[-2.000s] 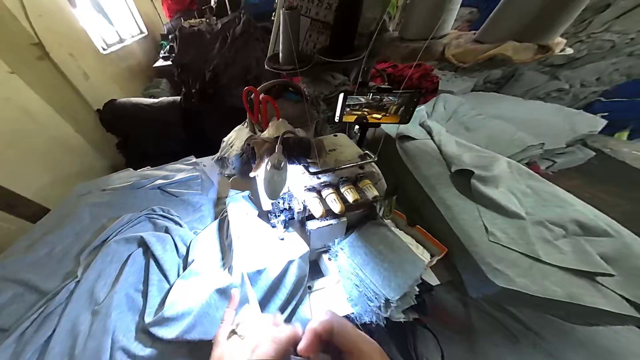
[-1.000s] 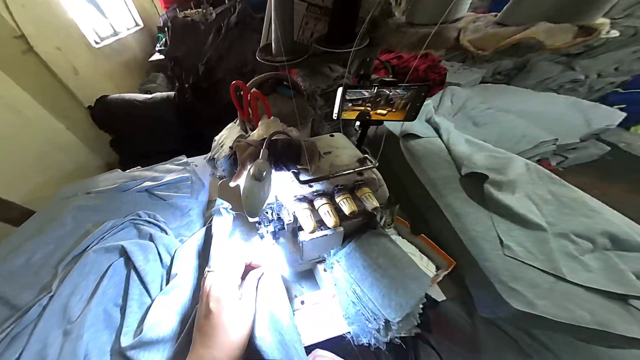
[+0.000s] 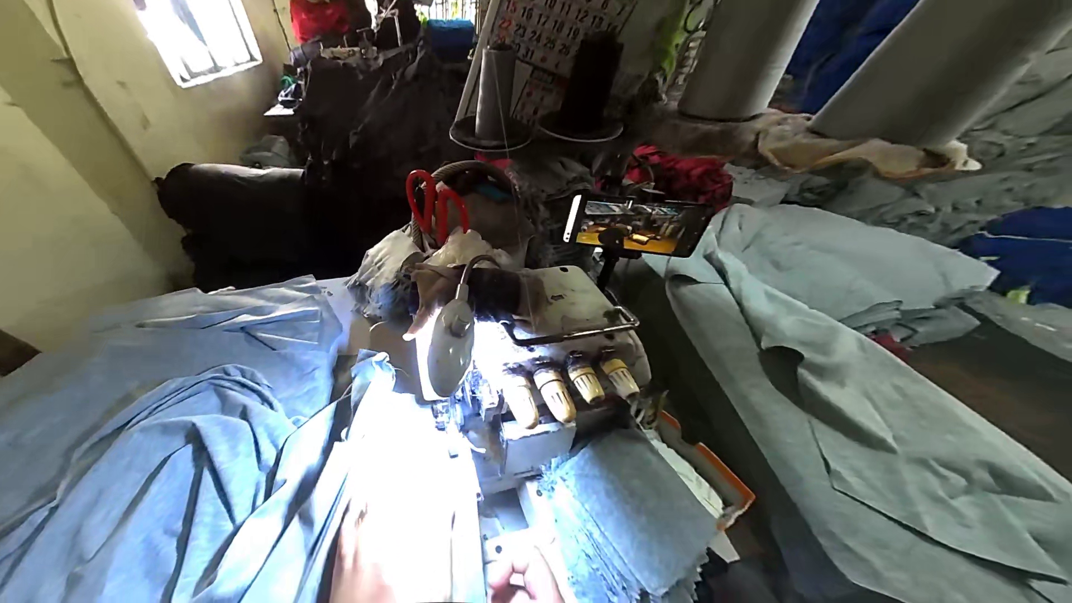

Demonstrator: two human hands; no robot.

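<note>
Under the bright lamp (image 3: 445,347), light-blue fabric (image 3: 402,469) lies in front of the needle area of an overlock sewing machine (image 3: 578,310). My left hand (image 3: 362,553) rests on this fabric at the bottom, partly lost in glare; whether it grips the cloth is unclear. My right hand (image 3: 526,578) is at the bottom edge, right of the fabric, its fingers bent beside the machine bed and close to a stack of blue-grey cut pieces (image 3: 628,511). What it holds, if anything, cannot be made out. Several cream tension knobs (image 3: 553,392) line the machine's front.
Crumpled blue fabric (image 3: 167,469) covers the left side. Red-handled scissors (image 3: 435,205) stand behind the machine head. A phone (image 3: 638,226) on a holder is behind right. Large grey cloth pieces (image 3: 846,394) lie at right. Thread cones (image 3: 496,92) stand at the back.
My left hand, further up on the fabric near the machine one second ago, is now lower. My right hand, barely in view then, now shows at the bottom edge.
</note>
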